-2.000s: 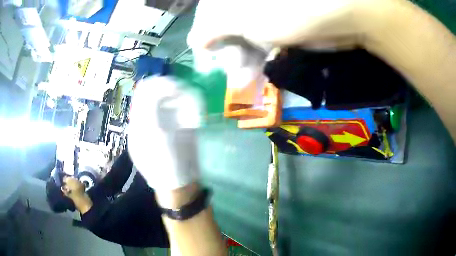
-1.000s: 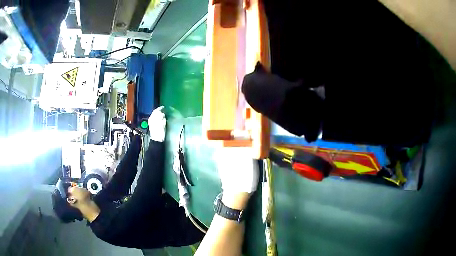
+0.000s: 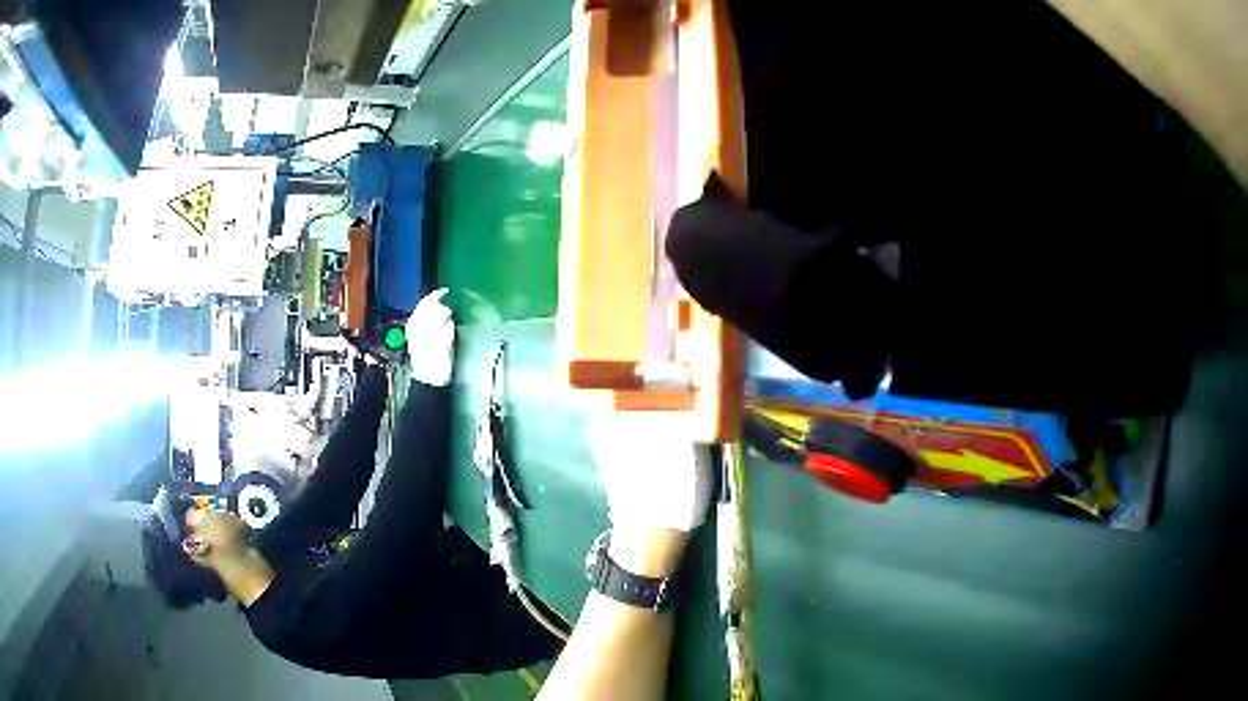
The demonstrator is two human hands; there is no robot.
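The orange fixture (image 3: 612, 247) stands upright in the picture, its top cut off by the upper edge. A thin pale strip shows in its slot. A black cloth (image 3: 1013, 206) with a padded lump (image 3: 753, 267) lies against its right side. My left hand (image 3: 654, 473), white-gloved with a black watch, is at the fixture's lower end; its fingers are hidden behind the fixture, so its grip cannot be told. Of my right arm only a bare forearm shows at the top right corner; the hand is out of the picture.
A red stop button (image 3: 851, 463) sits on the blue station's front panel (image 3: 979, 449). A taped hose (image 3: 736, 589) hangs below. An air gun (image 3: 496, 459) lies left on the green surface (image 3: 876, 603). Another person (image 3: 370, 589) reaches a gloved hand to a blue station (image 3: 393, 226).
From two seconds ago, the view has come closer to the fixture, my left hand has moved to its lower end, and my right hand has left the picture. Almost nothing differs from one second ago.
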